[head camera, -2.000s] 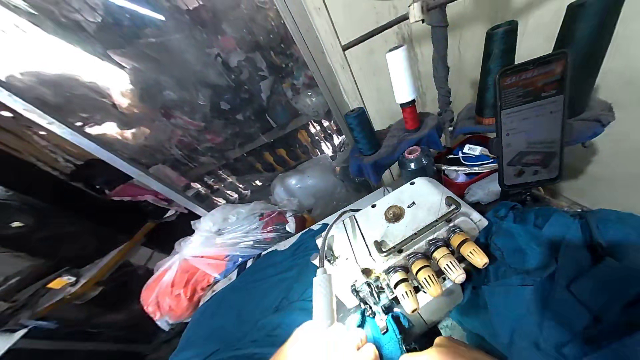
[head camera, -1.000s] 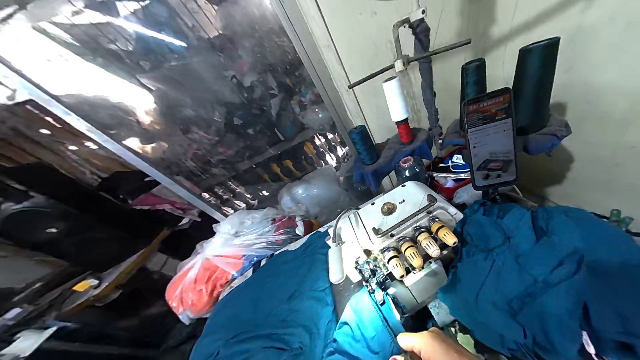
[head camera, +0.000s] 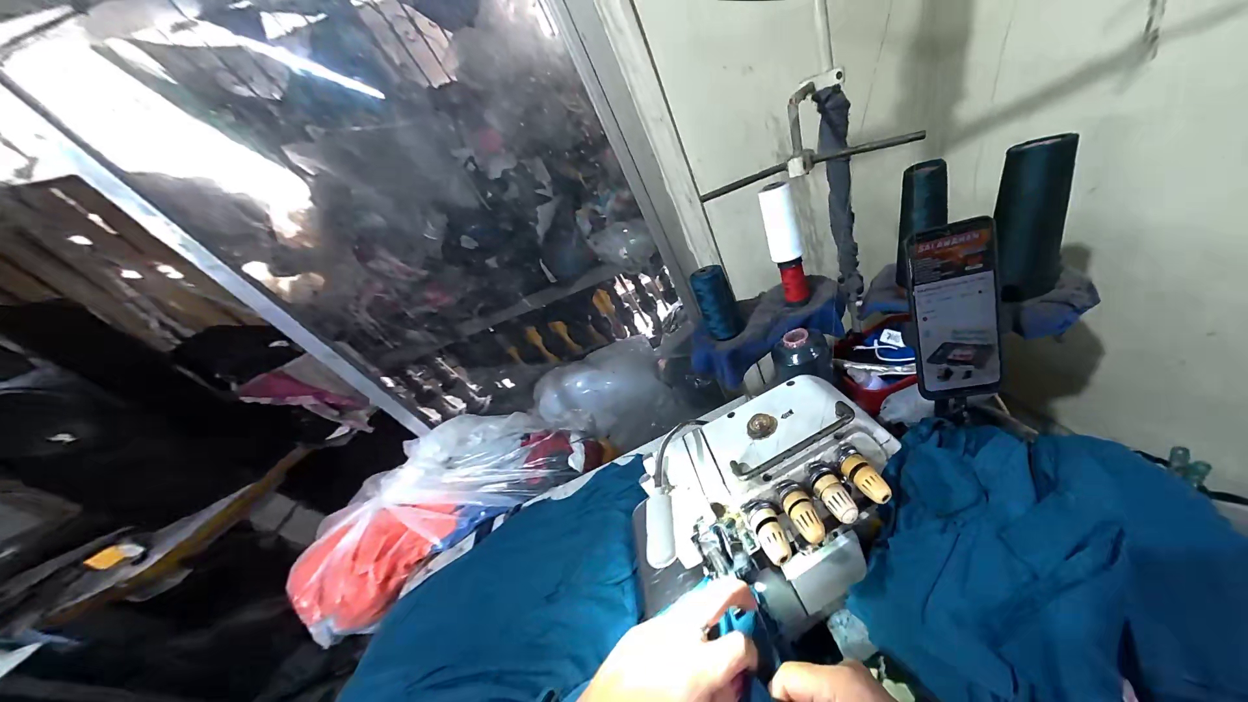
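A white overlock sewing machine (head camera: 780, 439) with several tan tension dials (head camera: 801, 514) stands in the lower middle. My left hand (head camera: 682, 648) pinches teal fabric (head camera: 743, 624) just in front of the presser foot area, which the fingers partly cover. Close by on the right, at the bottom edge, my right hand (head camera: 829, 681) holds the same fabric between thumb and fingers; most of that hand is out of frame. More teal cloth (head camera: 517, 585) lies left of the machine, and a teal heap (head camera: 1033, 556) lies on its right.
Behind the machine stand thread cones (head camera: 1035, 214), a white spool (head camera: 780, 222) and a teal spool (head camera: 716, 302). A phone (head camera: 955, 310) is mounted upright at the right. A clear plastic bag with red cloth (head camera: 375, 556) sits left, below a framed glass pane (head camera: 439, 195).
My left hand, out of view one second ago, is back at the fabric by the presser foot. The teal fabric spread before the machine then is now bunched between both hands.
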